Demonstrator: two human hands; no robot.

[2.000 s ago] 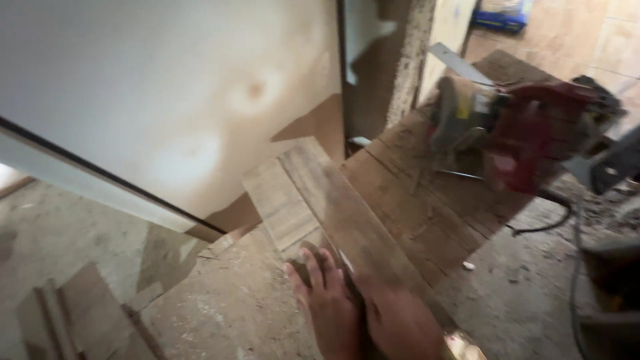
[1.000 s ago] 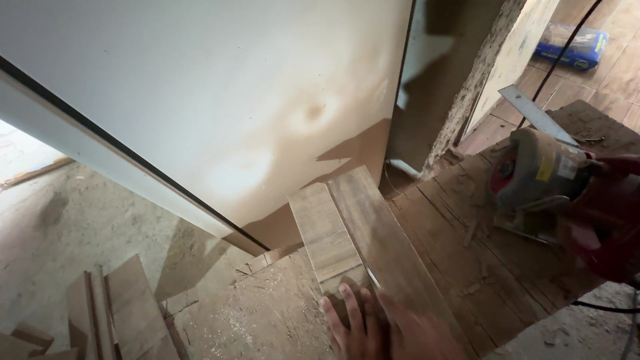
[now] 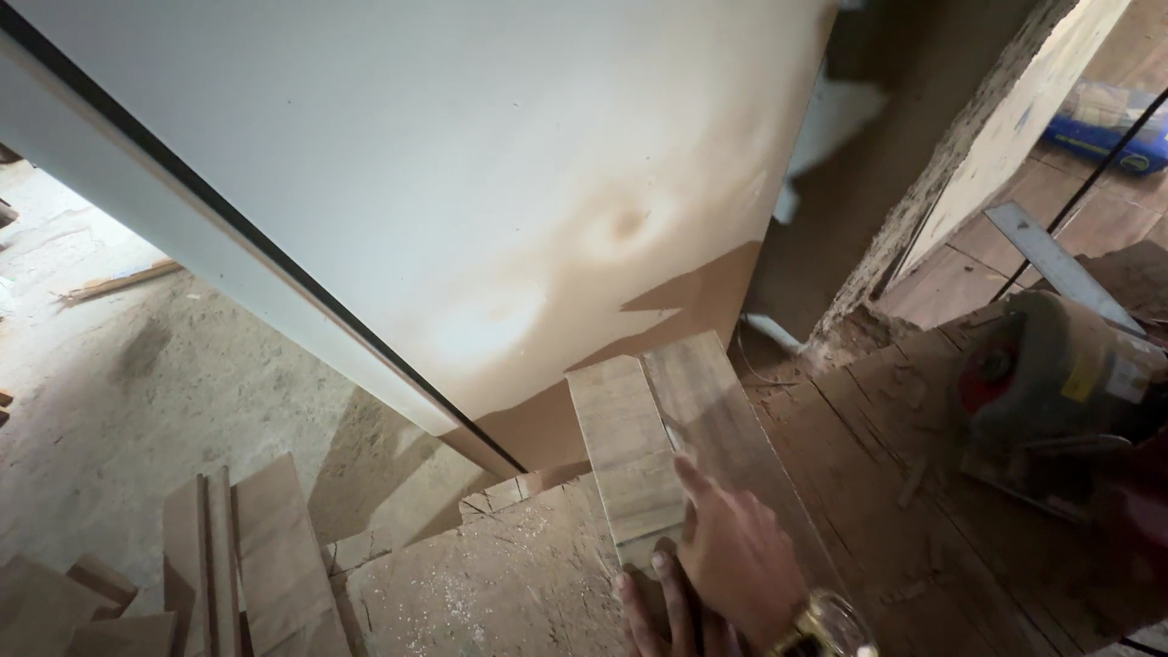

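A narrow wood-grain tile strip (image 3: 630, 447) lies lengthwise on a wider wood-grain tile (image 3: 721, 411), near its left side. My left hand (image 3: 671, 598) rests on the near end of the strip with its fingers apart; its palm is hidden. Over it, my right hand (image 3: 744, 557), with a metal watch (image 3: 830, 625) on the wrist, has its index fingertip at the strip's right edge. A thin pale sliver shows just beyond that fingertip. Whether my right hand holds anything cannot be told.
A red and grey circular power saw (image 3: 1040, 392) sits on the worn wooden boards (image 3: 876, 474) at right, beside a metal ruler or square (image 3: 1063, 265). A large white panel (image 3: 456, 182) stands ahead. Cut tile pieces (image 3: 274, 557) lie lower left. A blue bag (image 3: 1109, 137) is at upper right.
My right hand has moved forward along the strip's right edge, its index finger now extended. My left fingers sit nearer the strip's near end, partly under the right hand.
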